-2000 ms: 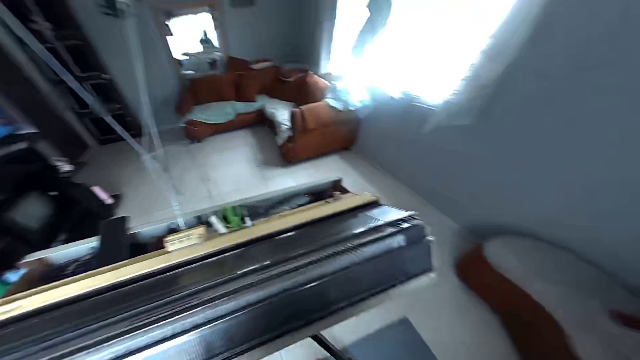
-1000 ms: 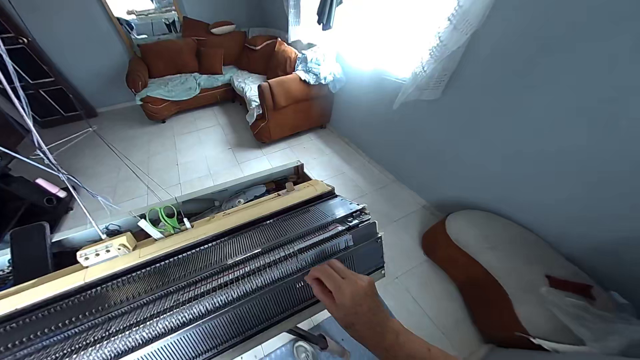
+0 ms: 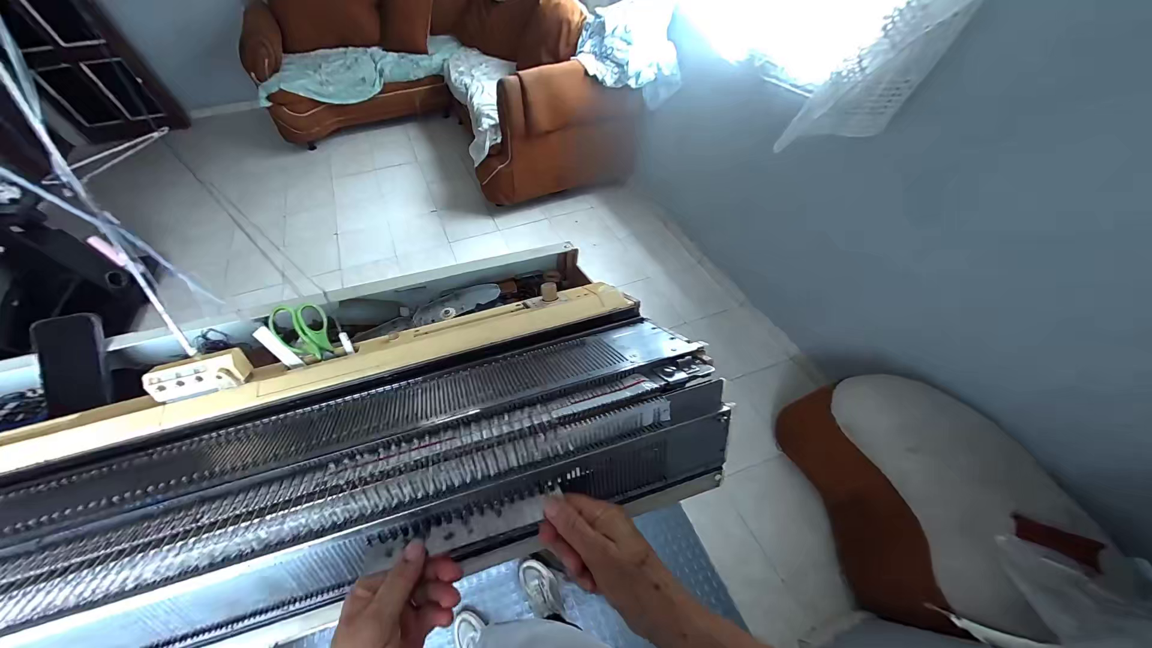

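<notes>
A flat-bed knitting machine (image 3: 360,450) with two needle beds runs from the lower left to the middle. Along its near bed lies a narrow translucent strip (image 3: 486,525) with a dark toothed edge. My left hand (image 3: 402,594) has its thumb and fingers at the strip's left part, the other fingers curled. At its right end, my right hand (image 3: 589,544) pinches the strip between thumb and fingers. Green-handled scissors (image 3: 311,331) stand in the cream rail (image 3: 432,346) behind the beds, next to a cream yarn guide block (image 3: 196,376).
Behind the rail is a long tray (image 3: 450,270) of tools. Yarn strands (image 3: 63,171) hang at the left near a dark upright part (image 3: 72,364). A brown sofa (image 3: 558,117) stands on the tiled floor. A grey and brown cushioned seat (image 3: 909,486) is at the right.
My left hand has come into view at the near bed. My right hand, over the bed's right end a second ago, is now farther left along it at the strip.
</notes>
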